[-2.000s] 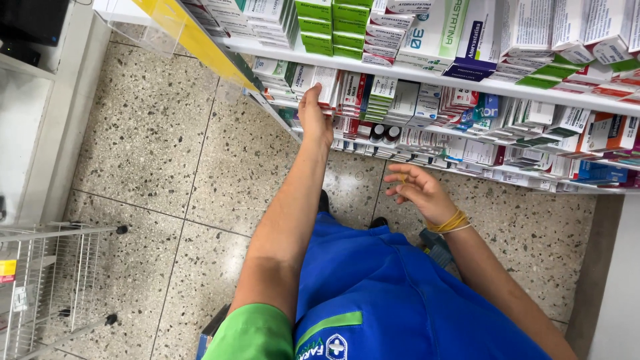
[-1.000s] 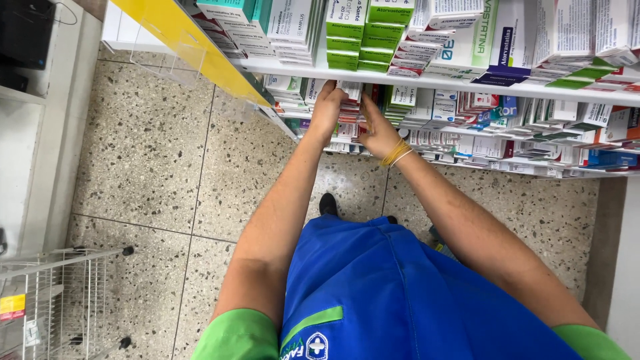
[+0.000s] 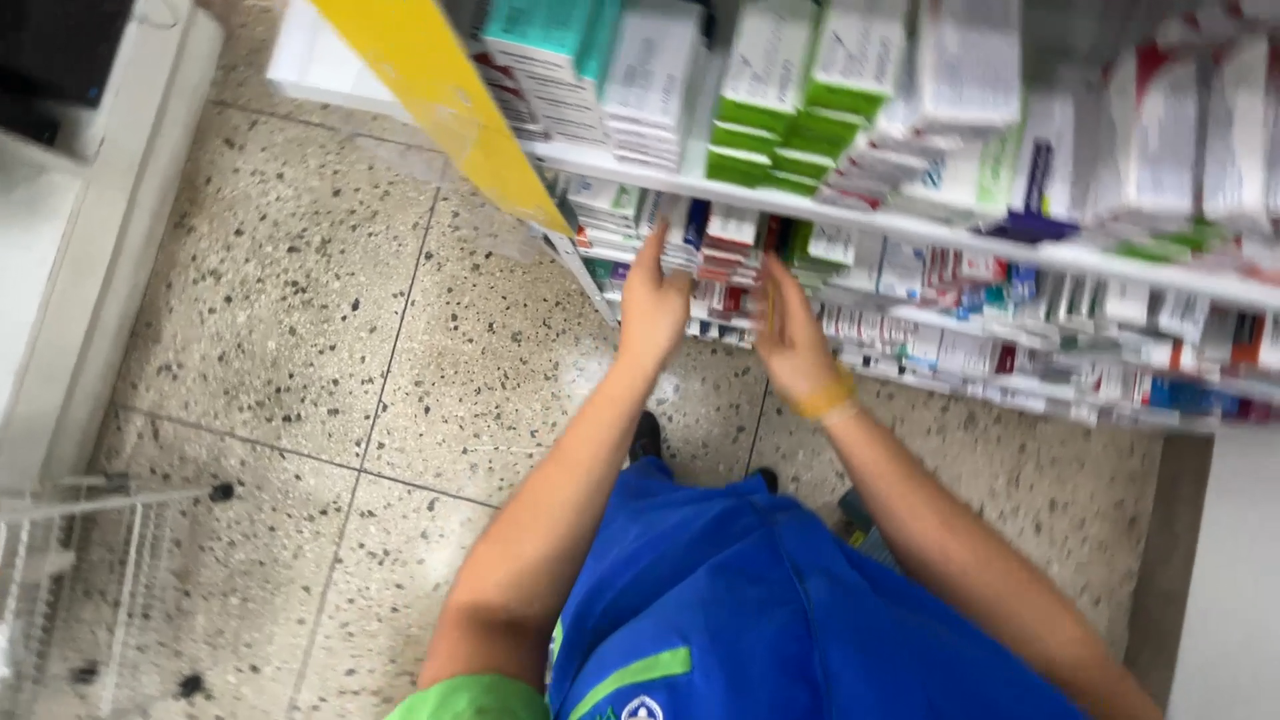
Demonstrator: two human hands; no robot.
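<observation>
My left hand [image 3: 655, 305] reaches to the front of the second shelf, its fingers at a row of white medicine boxes [image 3: 680, 250]. My right hand [image 3: 790, 330], blurred and with yellow rubber bands [image 3: 825, 395] round the wrist, is just to the right, its fingertips by the dark and green boxes. Between the hands stands a stack of red and white medicine boxes [image 3: 730, 235]. Whether either hand grips a box cannot be made out.
Above the hands runs a white shelf edge [image 3: 900, 225] under stacked green and white boxes [image 3: 750, 90]. A yellow panel [image 3: 450, 110] closes the shelf's left end. A white wire rack [image 3: 110, 560] stands lower left, a white counter [image 3: 100, 230] upper left.
Two seconds ago my right hand was away from the shelf, over the floor; it has come up to the boxes beside my left hand. Both hands have stayed at the second shelf since one second ago.
</observation>
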